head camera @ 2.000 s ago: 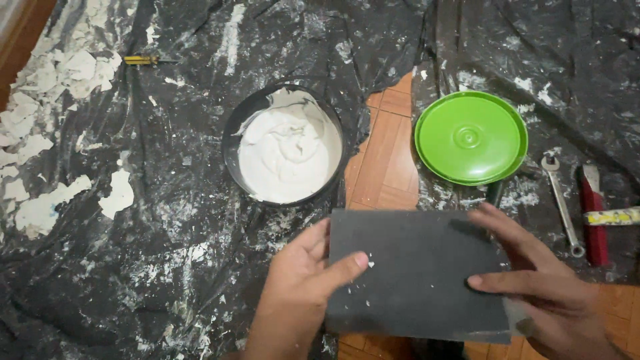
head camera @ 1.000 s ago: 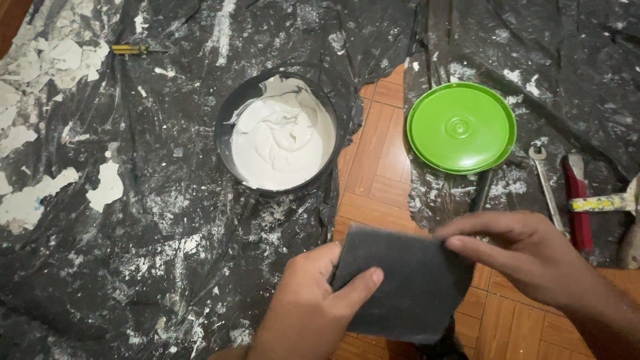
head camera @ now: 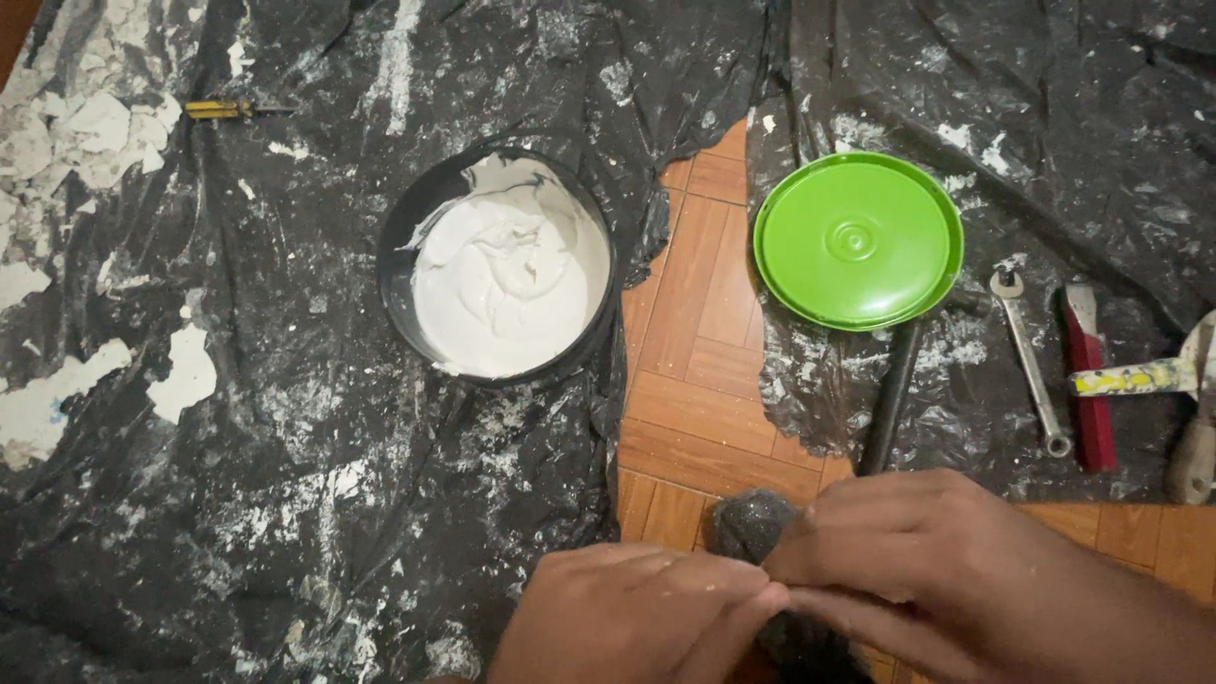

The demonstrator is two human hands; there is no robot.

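Note:
My left hand [head camera: 636, 613] and my right hand [head camera: 912, 570] meet at the fingertips near the bottom edge, fingers bent. The dark sheet cannot be made out between them; it may be edge-on or hidden by the fingers. A dark grey, speckled rounded thing [head camera: 752, 522] shows just behind and below the fingertips; what it is cannot be told. Beyond my left hand, a black round tub [head camera: 399, 309] holds smooth white paste [head camera: 503, 285]. A green round plastic lid [head camera: 855, 242] lies to the tub's right, farther away than my right hand.
At right lie a combination wrench [head camera: 1031, 366], a red-handled scraper or chisel [head camera: 1092, 408], a paint-spotted yellow-and-white handle [head camera: 1130, 380] and a black bar [head camera: 893, 399]. A yellow-handled screwdriver [head camera: 220, 109] and white flakes [head camera: 185, 370] lie on black plastic sheeting [head camera: 313, 237]. Wood-patterned floor [head camera: 693, 285] shows through a gap.
The dark rectangular sheet seen in my hands before no longer shows. My right hand has moved left and down to meet my left hand at the fingertips.

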